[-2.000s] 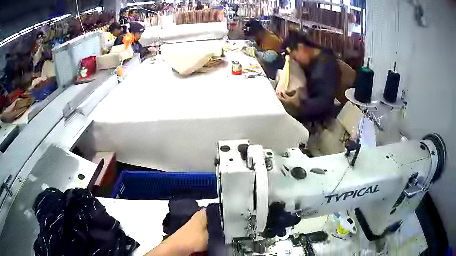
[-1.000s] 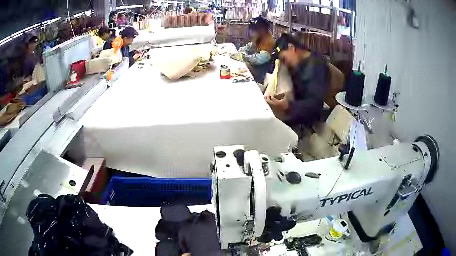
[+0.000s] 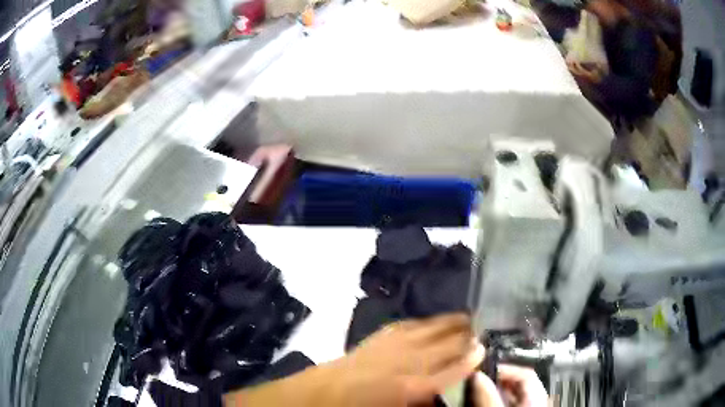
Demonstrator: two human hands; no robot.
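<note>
Black padded fabric pieces (image 3: 413, 278) lie on the white tabletop just left of the sewing machine head (image 3: 525, 238). My left hand (image 3: 405, 362) lies over their near edge, palm down, its fingertips beside the needle area. My right hand (image 3: 513, 388) is at the bottom edge below the machine head, small, blurred and partly cut off. The fingertips of both hands are close together. Whether either hand grips a piece is hidden by blur. A tangled black heap with white flecks (image 3: 203, 298) lies at the left.
A blue crate (image 3: 385, 199) stands behind the worktop, with a reddish-brown box (image 3: 266, 179) beside it. A long white-covered table (image 3: 429, 71) lies beyond. A person in dark clothing (image 3: 628, 71) is at the upper right, partly cut off. A small white and yellow bottle (image 3: 664, 316) is on the machine bed.
The view has tilted down and turned left, with blur. Both hands now show at the machine; a second ago only a fingertip showed at the bottom edge.
</note>
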